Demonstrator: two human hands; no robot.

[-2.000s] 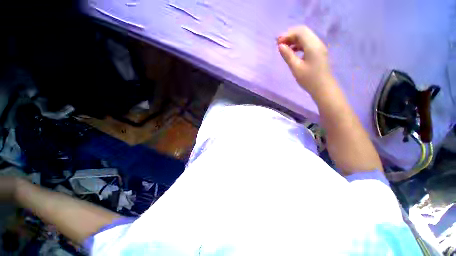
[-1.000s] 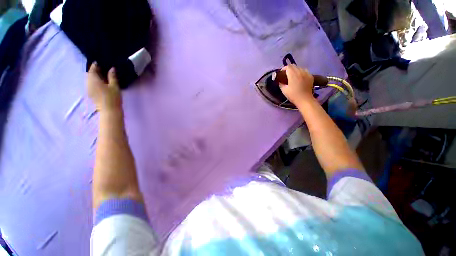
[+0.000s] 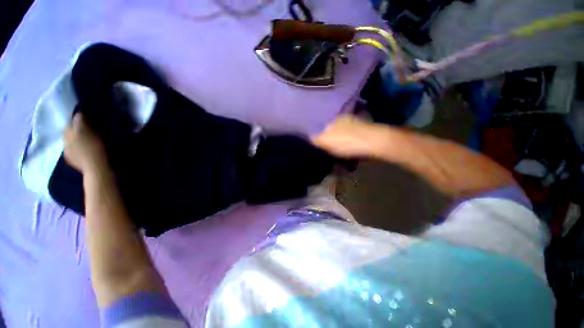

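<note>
A black garment [image 3: 186,166] lies across the purple table cover [image 3: 211,70], its pale lining [image 3: 48,138] showing at the left and in an opening near its upper left. My left hand [image 3: 83,146] is on the garment's left part, fingers at the edge between black cloth and lining; it seems to hold that edge. My right hand [image 3: 333,138] is blurred at the garment's right end; its fingers are not clear. The steam iron [image 3: 304,54] stands on the table behind the garment, brown handle up, with no hand on it.
Yellow hoses [image 3: 378,38] curve from the iron into a pinkish wrap [image 3: 454,57] towards the upper right. A grey surface [image 3: 480,29] lies at the upper right. Dark cloth and oddments [image 3: 538,160] are piled at the right, beyond the table's edge.
The black garment has come further into view and lies spread towards me. My right hand has let go of the iron and moved to the garment's right end. The view has shifted.
</note>
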